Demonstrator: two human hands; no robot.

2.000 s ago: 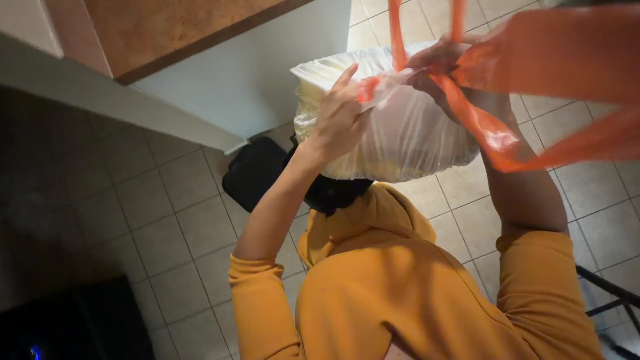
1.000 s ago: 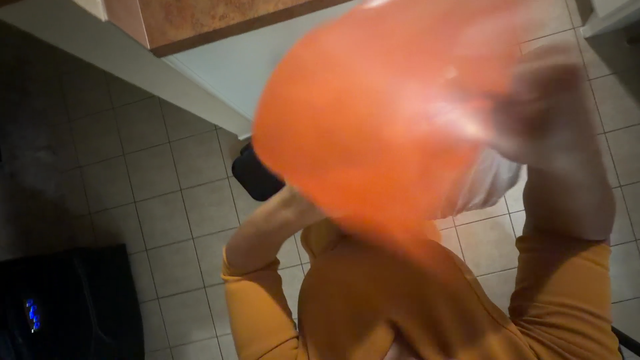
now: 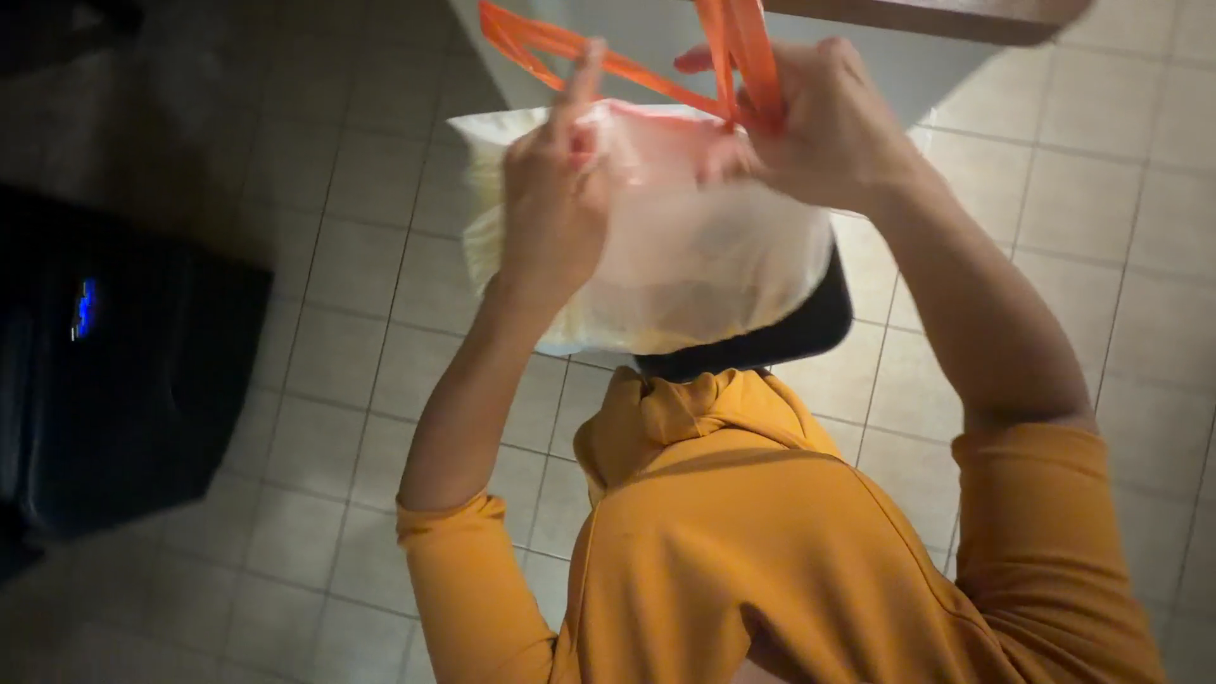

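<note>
A translucent white plastic bag [image 3: 722, 256] hangs between my two hands, with something yellowish showing along its left side. Orange plastic drawstrings [image 3: 627, 68] rise from its top. My left hand [image 3: 560, 180] is at the bag's upper left and grips its gathered edge, one finger pointing up. My right hand [image 3: 807, 128] closes around the orange strap at the upper right. Both hands are slightly blurred, and the bag's exact fold under the fingers cannot be made out.
Behind the bag's lower right is a black object with a rounded corner [image 3: 798, 332]. A brown countertop edge [image 3: 950, 17] tops a pale panel above my right hand. At the left stands a dark boxy object [image 3: 142, 380] with a small blue light. The floor is tiled [image 3: 959, 380].
The wide orange plastic sheet that covered much of the view a second ago is now drawn into narrow straps. The view has shifted, with the counter now at the upper right.
</note>
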